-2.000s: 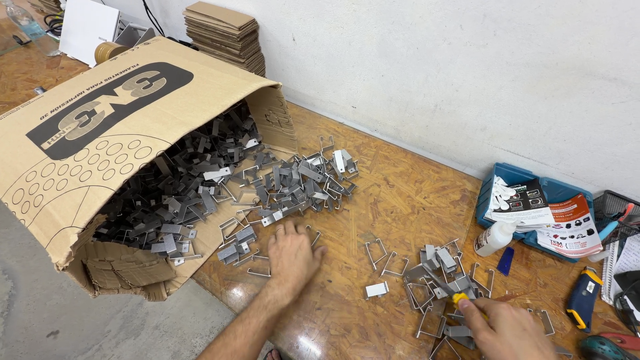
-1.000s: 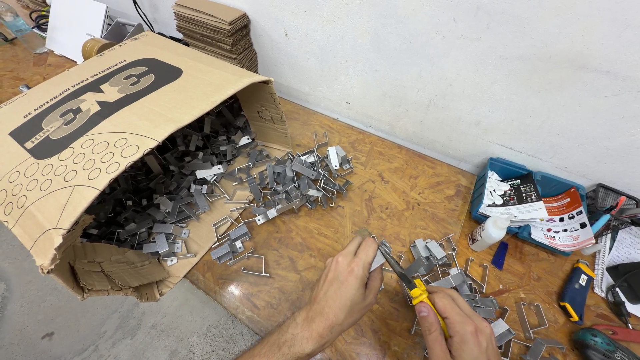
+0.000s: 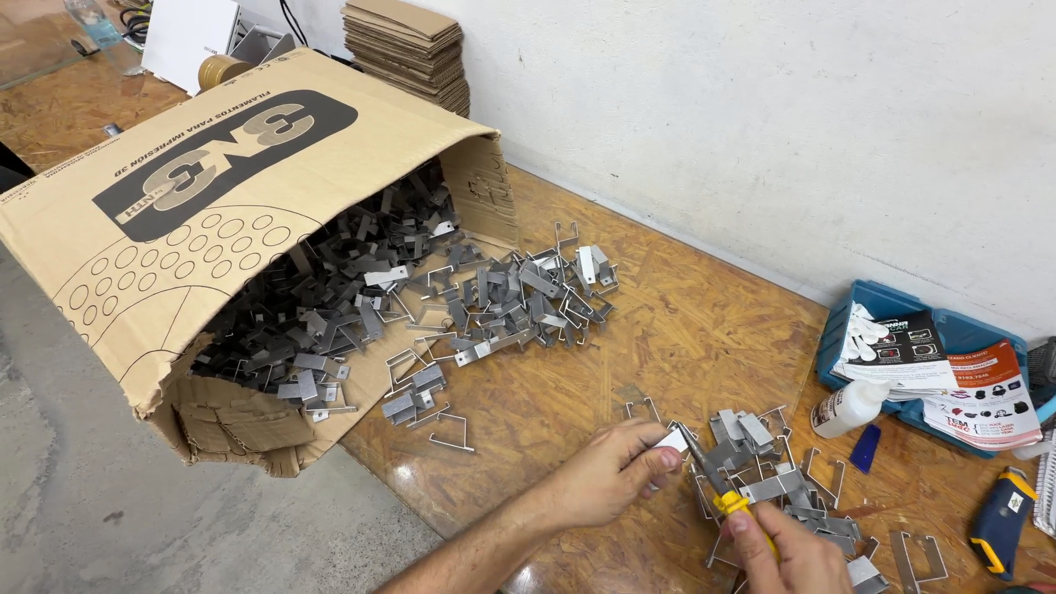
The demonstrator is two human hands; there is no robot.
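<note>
Between its thumb and fingers my left hand (image 3: pixel 623 470) grips a small bent metal bracket (image 3: pixel 672 440), whose pale face shows. My right hand (image 3: pixel 784 549) is closed on the yellow handle of a tool with a pointed grey metal end (image 3: pixel 704 458), perhaps pliers; its tip touches or nearly touches the bracket's edge. Under and beside the tool lies a pile of metal brackets (image 3: pixel 771 487). A larger heap of brackets (image 3: pixel 528 297) spills from an open cardboard box (image 3: pixel 272 157) lying on its side, to the left.
Blue plastic bins (image 3: pixel 841 318) with printed leaflets stand by the wall. Near them are a white bottle (image 3: pixel 850 408), a blue plastic piece (image 3: pixel 865 449) and a dark blue and yellow tool (image 3: pixel 1002 521). Flat cardboard pieces (image 3: pixel 408 54) are stacked behind the box.
Two seconds ago my left hand was at the spilled heap; it then moved right and now holds a bracket. My right hand has raised the yellow-handled tool from the right pile to the bracket.
</note>
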